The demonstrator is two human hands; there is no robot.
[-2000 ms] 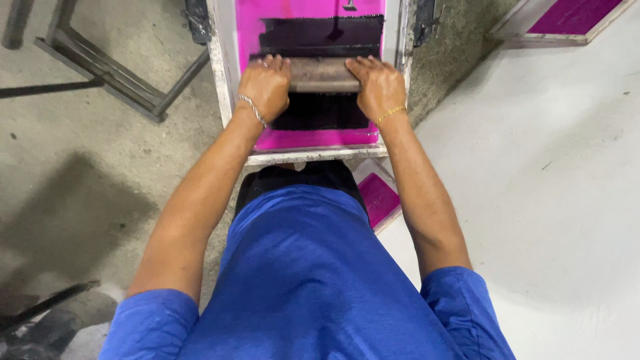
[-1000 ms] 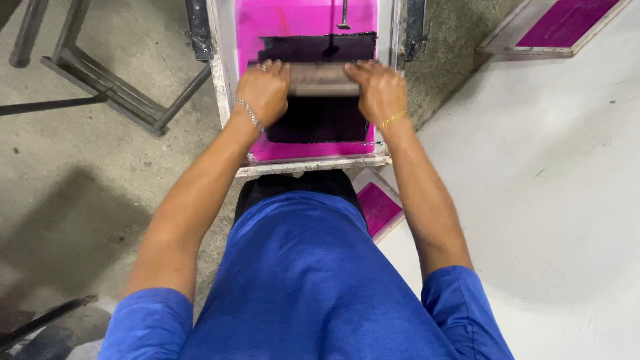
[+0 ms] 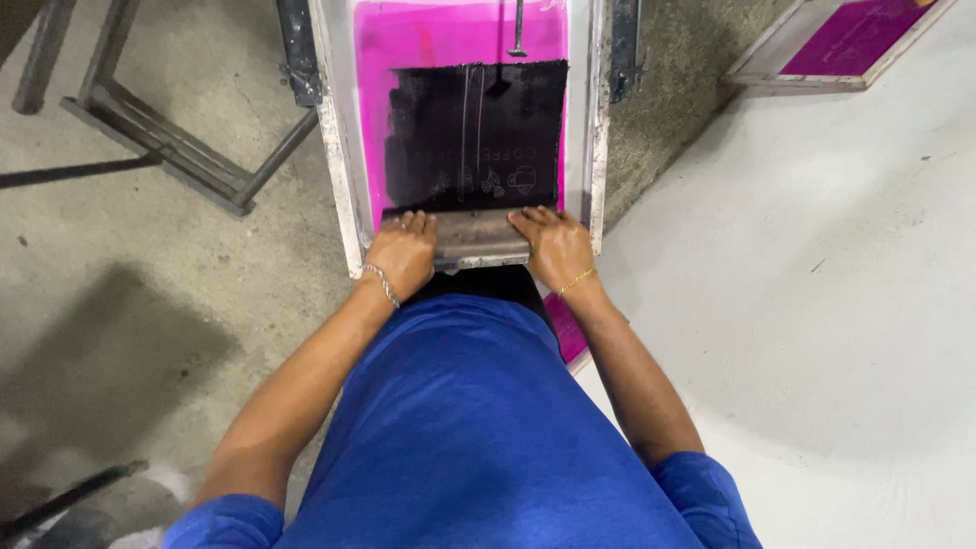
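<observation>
My left hand (image 3: pixel 402 250) and my right hand (image 3: pixel 558 245) grip the two ends of a screen-printing squeegee (image 3: pixel 482 235) with a worn wooden handle. It lies across the near end of a silk-screen frame (image 3: pixel 345 191), whose pale edge is stained. Beyond the squeegee, black ink (image 3: pixel 435 130) covers much of the magenta mesh (image 3: pixel 396 34). Faint outlines of small pictures and lettering show within the ink. The squeegee's blade is hidden under its handle and my fingers.
Dark metal clamps (image 3: pixel 300 61) flank the frame. A metal rod (image 3: pixel 518 30) with a flat foot hangs over the screen. A metal stand (image 3: pixel 168 160) is on the concrete floor at left. At right, another magenta screen (image 3: pixel 854 34) rests on a white surface (image 3: pixel 808 267); one more (image 3: pixel 566 324) is partly behind my right arm.
Both hands have drawn the squeegee toward my body, from the middle of the inked area to the near end of the frame. The faint outlines in the ink are now uncovered.
</observation>
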